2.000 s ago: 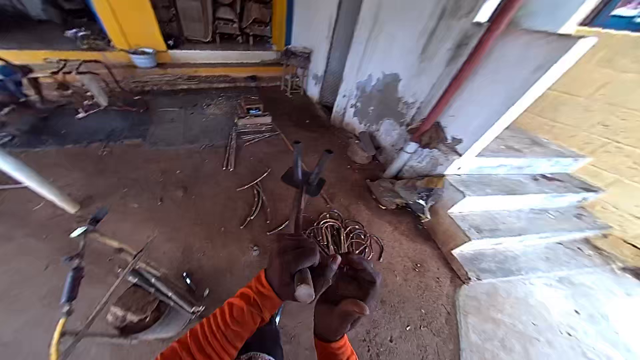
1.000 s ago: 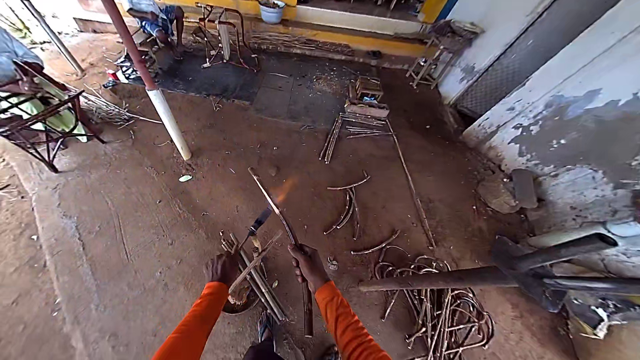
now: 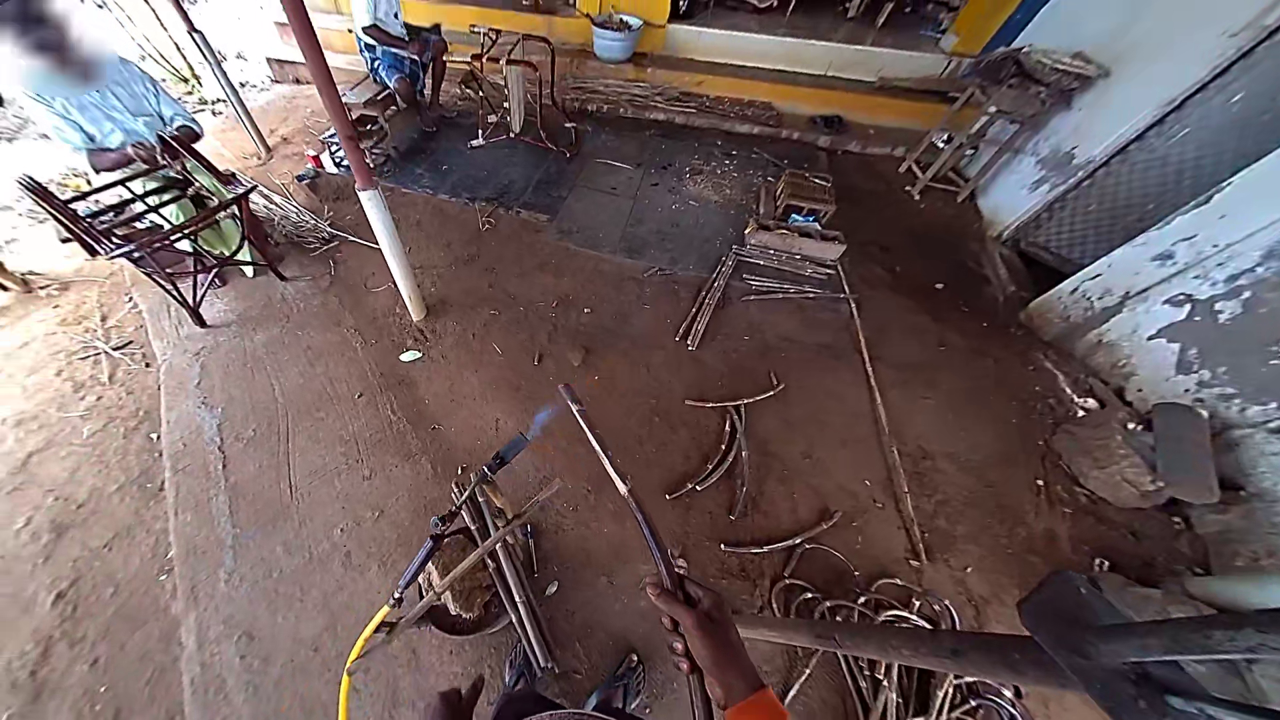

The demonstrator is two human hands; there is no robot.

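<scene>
My right hand (image 3: 700, 625) grips a long cane stick (image 3: 635, 505) that points up and away, its far part pale and its near part dark. Low at the bottom edge, my left hand (image 3: 456, 700) is partly cut off, and its grip cannot be told. A gas torch (image 3: 450, 520) with a yellow hose (image 3: 355, 650) rests on a bundle of sticks (image 3: 510, 580) over a bowl with a stone-like lump (image 3: 465, 580). A blue flame (image 3: 541, 420) leaves its nozzle, just left of the stick's tip. Curved cane pieces (image 3: 740, 460) lie on the ground ahead.
A metal post with a forked head (image 3: 1070, 635) juts in at the lower right, over coiled cane hoops (image 3: 880, 660). A red and white pole (image 3: 390, 250) stands ahead left. Two people sit beyond, one behind a cane frame (image 3: 160, 225). Straight sticks (image 3: 710, 300) lie ahead.
One second ago the left hand was by the torch and the stick bundle; now it is at the bottom edge. The flame has turned from orange to blue. The right hand still holds the stick.
</scene>
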